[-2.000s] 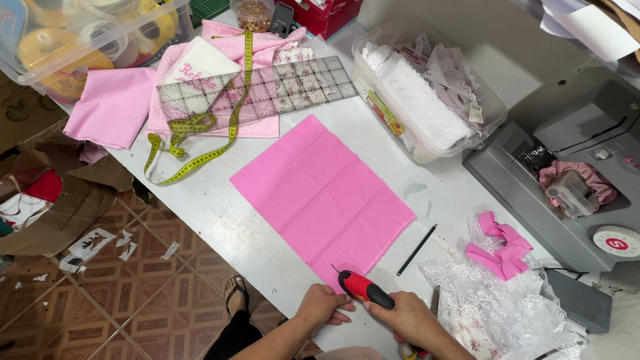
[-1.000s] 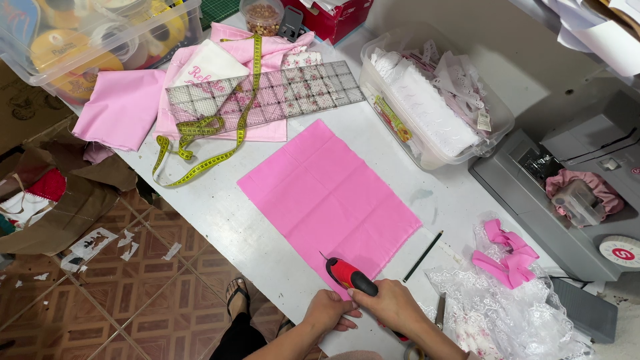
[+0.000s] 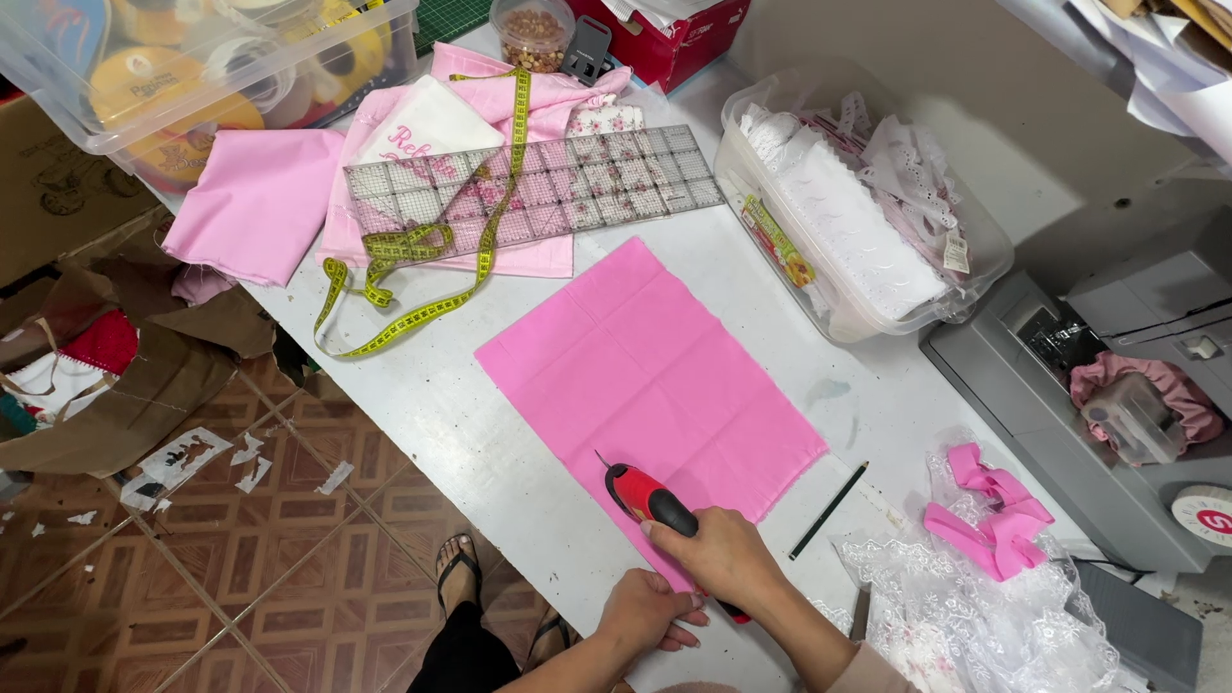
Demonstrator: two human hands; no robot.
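A pink fabric rectangle (image 3: 645, 366) lies flat on the white table, with faint crease lines. My right hand (image 3: 727, 553) is closed around a red and black handheld power tool (image 3: 650, 500), perhaps a cordless fabric cutter or small screwdriver; its thin tip rests over or just above the cloth's left edge. My left hand (image 3: 650, 611) is at the near corner of the cloth, its fingers bent near the edge; whether they pinch the cloth is not clear. A dark pencil (image 3: 828, 510) lies right of the cloth.
A clear quilting ruler (image 3: 539, 188) and yellow tape measure (image 3: 423, 313) lie over folded pink fabrics. Behind stands a plastic bin of white lace (image 3: 837, 221). At right are a grey sewing machine (image 3: 1020, 385), white lace (image 3: 982, 597) and pink ribbon (image 3: 991, 520).
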